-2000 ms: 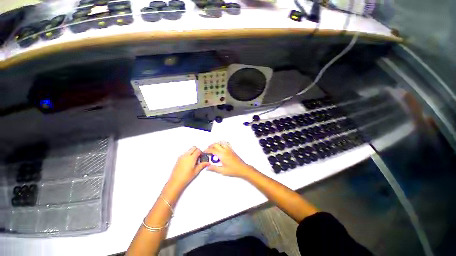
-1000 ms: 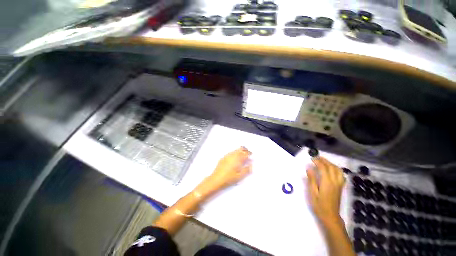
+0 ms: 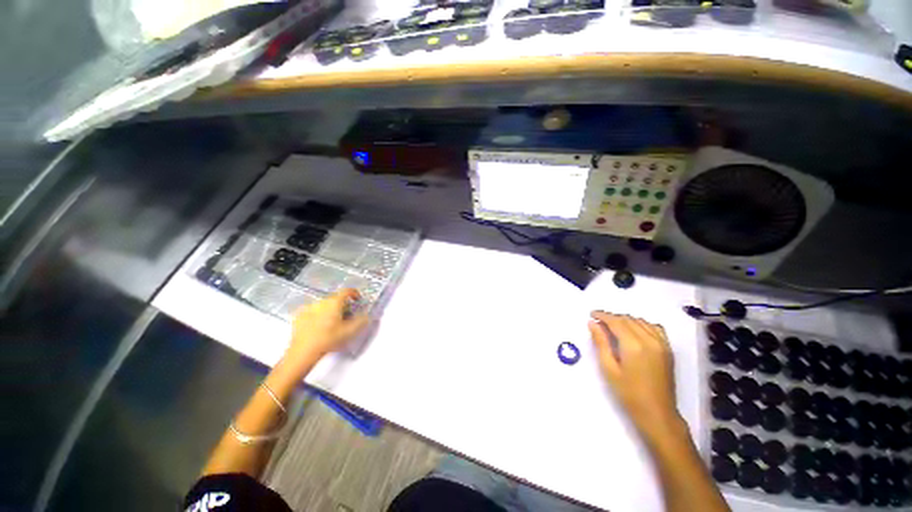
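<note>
A small round disc with a blue-violet rim and a pale centre [image 3: 568,353] lies on the white work surface, just left of my right hand [image 3: 635,362]. My right hand rests low over the surface with its fingers partly curled; whether it holds anything is unclear. My left hand [image 3: 328,325] is over the near right part of the left clear blister tray [image 3: 345,270]. Something small and dark shows at its fingertips, too blurred to name. The left tray holds some black discs [image 3: 287,263]. The right blister tray holds rows of black discs [image 3: 745,400].
The tester [image 3: 530,188] with a bright screen stands behind, beside the round-grilled speaker [image 3: 740,210]. Black discs [image 3: 623,279] and a dark fixture [image 3: 565,268] sit below it. A black cable [image 3: 800,303] runs behind the right tray. An overhead shelf [image 3: 500,72] holds more discs.
My left hand has moved left from the white surface onto the left tray. My hands were together around a disc earlier; now they are apart and the blue-rimmed disc lies loose.
</note>
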